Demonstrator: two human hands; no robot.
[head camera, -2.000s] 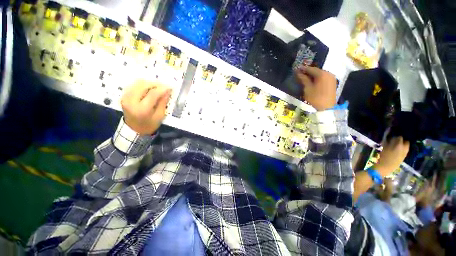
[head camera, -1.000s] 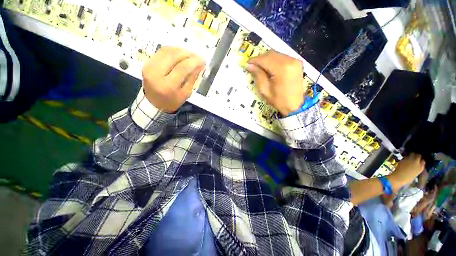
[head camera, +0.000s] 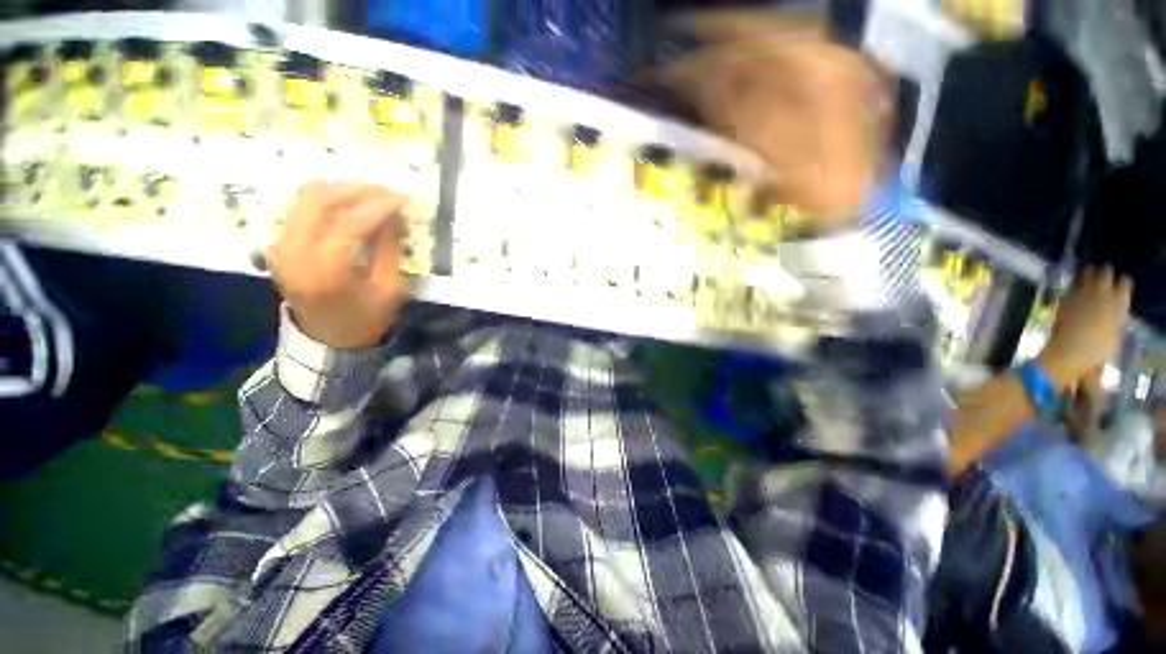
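My left hand (head camera: 339, 259) is over the near side of the left circuit board panel (head camera: 166, 160), just left of a dark gap, with its fingers bent together. Whether it pinches a small part cannot be seen. My right hand (head camera: 799, 115) is blurred by motion, above the far right part of the right circuit board panel (head camera: 550, 211), at the near edge of the bins. Its fingertips are too blurred to tell what they hold. A blue wrist strap (head camera: 898, 205) is on my right wrist. Yellow-and-black parts (head camera: 584, 150) stand along the panels' far edge.
Behind the rail are light-blue components (head camera: 428, 19) and blue-violet components (head camera: 563, 45), cut off by the top edge. A black bin (head camera: 1004, 128) with a little yellow inside stands at the right. Another person's arm (head camera: 1080, 339) with a blue band reaches in at the right.
My right hand has moved from over the right panel, near the gap, up and right towards the bins. My left hand has shifted slightly left and down. The camera view has turned.
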